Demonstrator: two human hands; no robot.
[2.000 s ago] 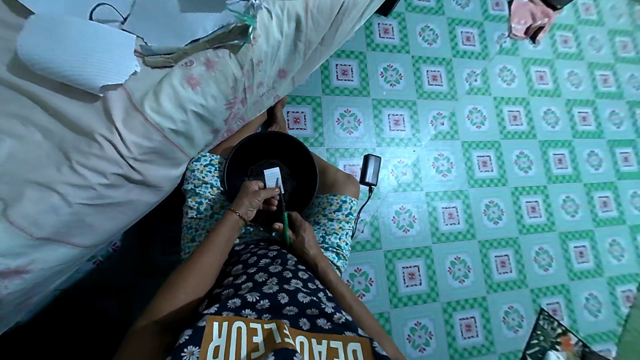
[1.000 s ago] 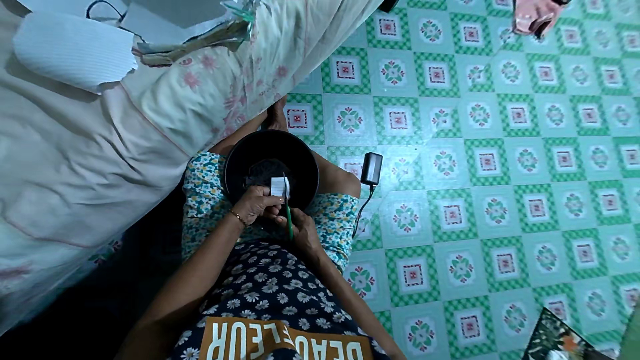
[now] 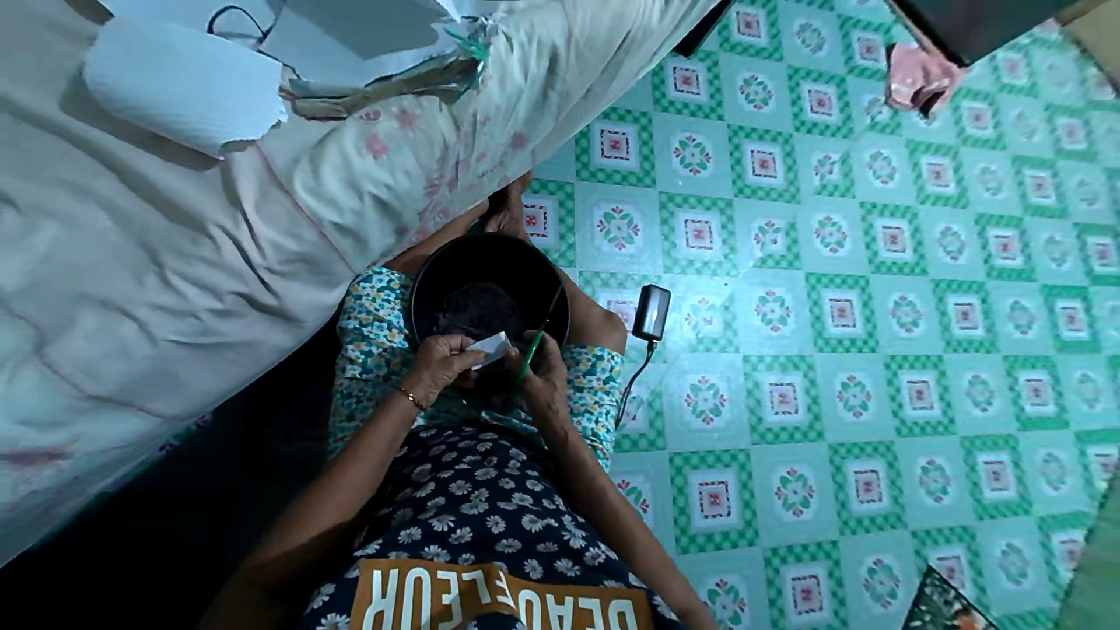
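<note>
A dark round basin [image 3: 490, 254] rests between my bare legs, with dark material [image 3: 479, 311] inside that I cannot make out. Over its near edge, my left hand [image 3: 442, 366] pinches a small white piece [image 3: 490, 348], seemingly paper or card. Close beside it on the right, my right hand [image 3: 547, 378] holds green-handled scissors [image 3: 532, 354], their dark blades pointing up and away over the basin's right side. The fingertips of both hands nearly meet at the white piece.
A bed with a floral sheet [image 3: 332, 192] lies at the left, bearing a white corrugated sheet [image 3: 179, 83]. On the tile-patterned floor [image 3: 779, 398], a black device [image 3: 652, 312] with a cable lies by my right knee. Pink cloth [image 3: 920, 80] lies farther off, beside a dark box-like object [image 3: 984, 26].
The white piece, upright earlier, is now tilted. The scissors, alongside it before, have swung away to the right with my right hand, their blades apart from it.
</note>
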